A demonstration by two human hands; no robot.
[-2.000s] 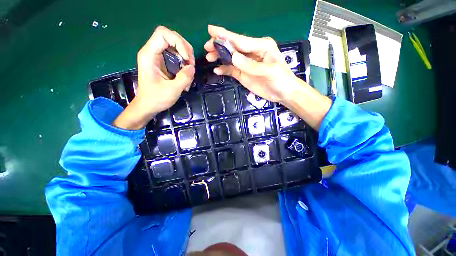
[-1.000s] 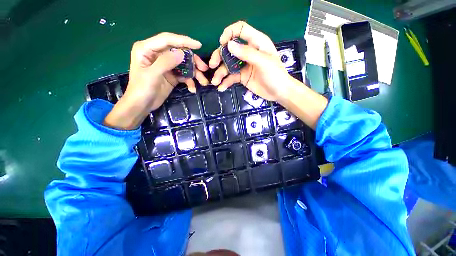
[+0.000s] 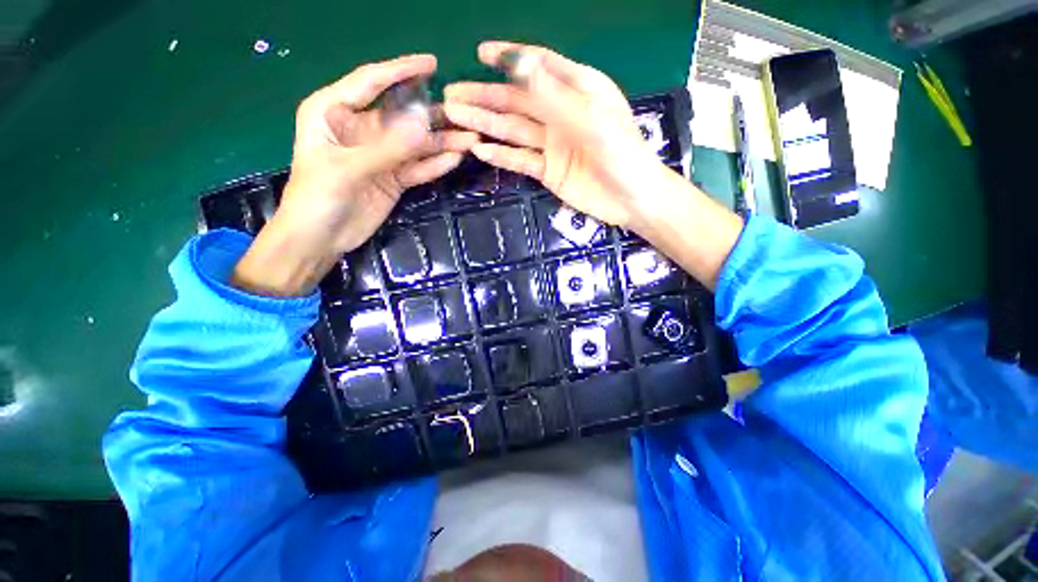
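Note:
My left hand point(image 3: 370, 142) is raised over the tray's back left part and holds a watch body point(image 3: 412, 96), blurred and partly covered by the fingers. My right hand point(image 3: 558, 131) is beside it, its fingertips close to the left hand's, and holds a second watch body point(image 3: 520, 65), of which only a blurred dark part shows. The glossy black tray point(image 3: 455, 449) lies below, with square pockets. Several units lie in its right columns, some pale with a dark dot point(image 3: 590, 347), one dark with a round centre point(image 3: 670, 329).
A printed sheet point(image 3: 882, 125) lies right of the tray, with a smartphone point(image 3: 814, 142) on it and a pen point(image 3: 743, 154) beside the phone. Yellow-green tweezers point(image 3: 944, 105) lie at the far right. Small white bits point(image 3: 262, 47) lie on the green mat point(image 3: 114, 136).
The lit screens with green marks seen a second ago no longer show. Both hands have turned, the units are blurred between the fingers, and the fingertips are closer together. The tray is unmoved.

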